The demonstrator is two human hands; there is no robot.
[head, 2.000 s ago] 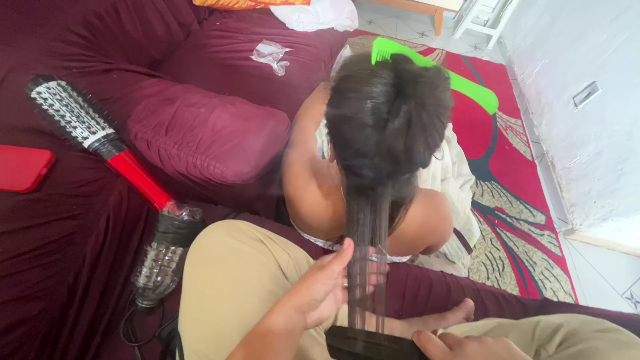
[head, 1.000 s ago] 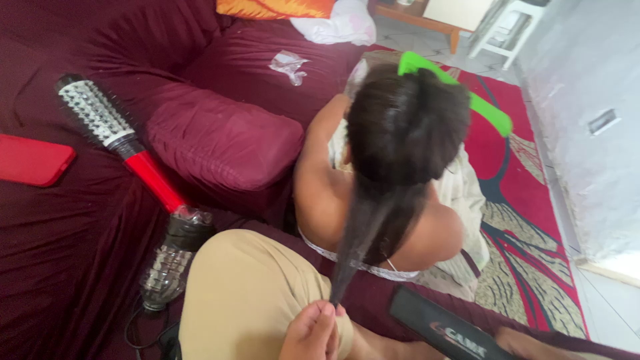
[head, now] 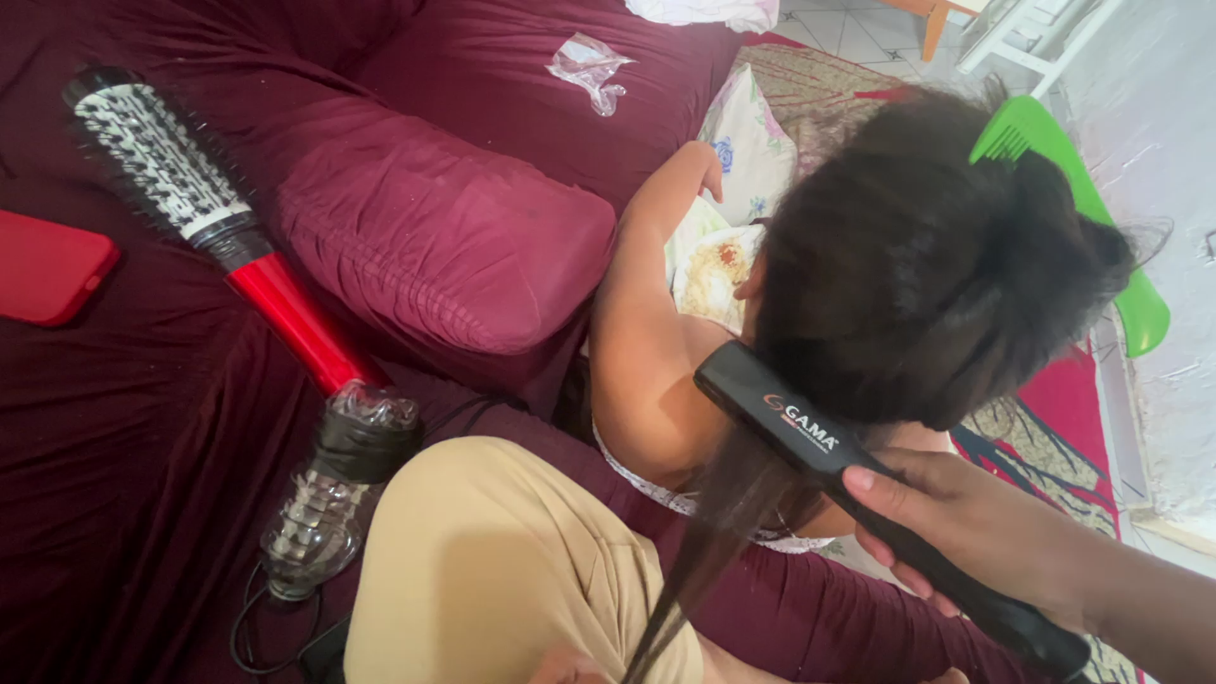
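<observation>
My right hand grips a black GAMA hair straightener, whose plates lie across a lock of dark hair just below the seated person's head. The lock runs down taut toward the bottom edge, where only a blurred part of my left hand shows; its fingers are mostly cut off by the frame. A green comb is stuck in the gathered hair at the top of the head. The person sits facing away, with a plate of food before them.
On the maroon-covered sofa lie a red and black hot-air brush with a cord, a red phone case and a clear plastic wrapper. A maroon cushion is left of the person. A white wall stands at right.
The straightener has moved from the lower right, apart from the hair, up to the lock near the head. My left hand has gone lower, mostly out of view. The view has moved closer.
</observation>
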